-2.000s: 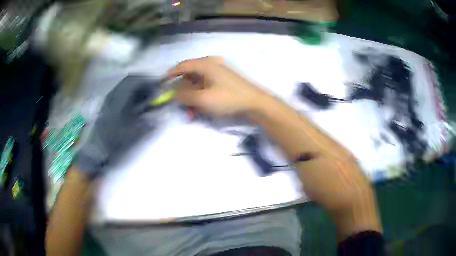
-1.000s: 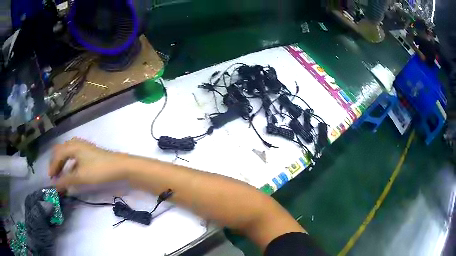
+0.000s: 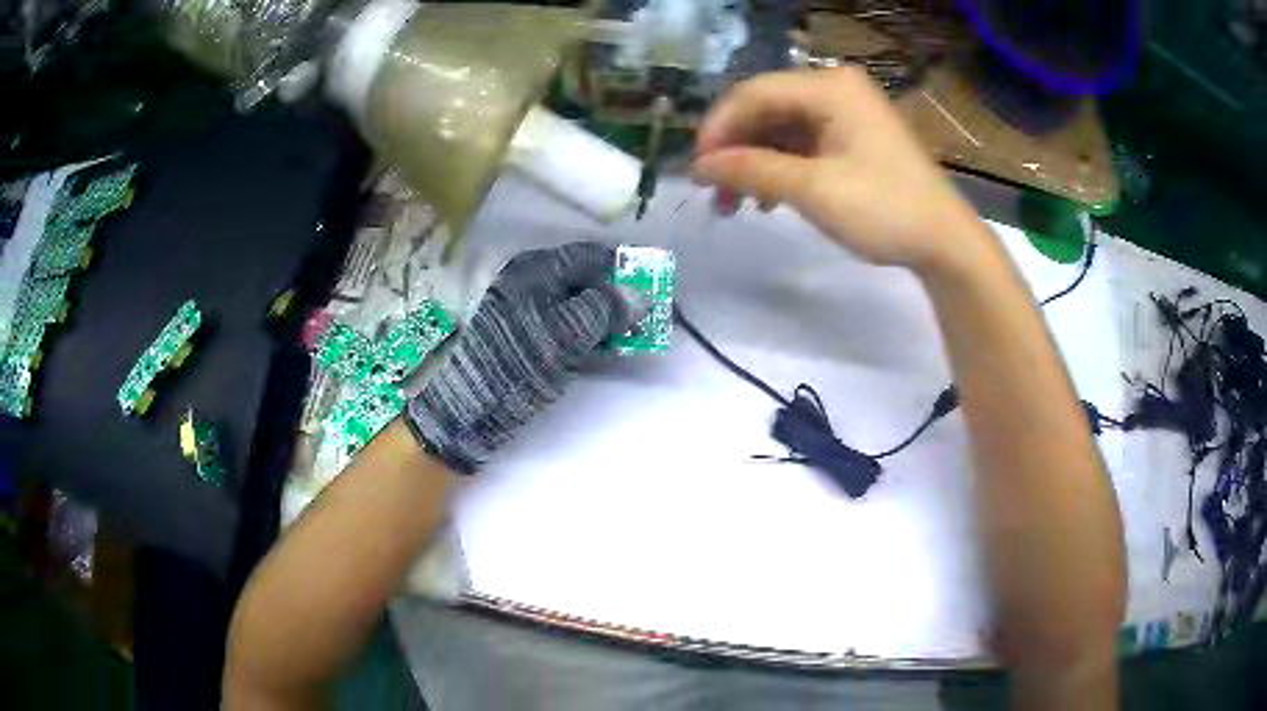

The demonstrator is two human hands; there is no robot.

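My left hand (image 3: 535, 340), in a grey-black striped knit glove, holds a green circuit board (image 3: 645, 300) with its solder-dotted face up. A black DC output cord (image 3: 828, 442) runs from the board's right side to a bundled coil on the white sheet. My bare right hand (image 3: 820, 160) is raised above and to the right of the board, thumb and forefinger close together. A very thin strand seems to show at its fingertips, too faint to be sure. The dark soldering iron tip (image 3: 648, 181) points down just above the board.
A tan cone with a white tube (image 3: 577, 164) hangs at upper left. Loose green boards (image 3: 382, 354) lie left of the glove, more boards (image 3: 164, 358) on the black surface. A black cord pile (image 3: 1216, 417) lies far right. A blue-rimmed round object (image 3: 1063, 42) stands top right.
The view has swung back left from the cord pile. My right hand has moved off the board and up beside the iron. The gloved hand and board now show fully.
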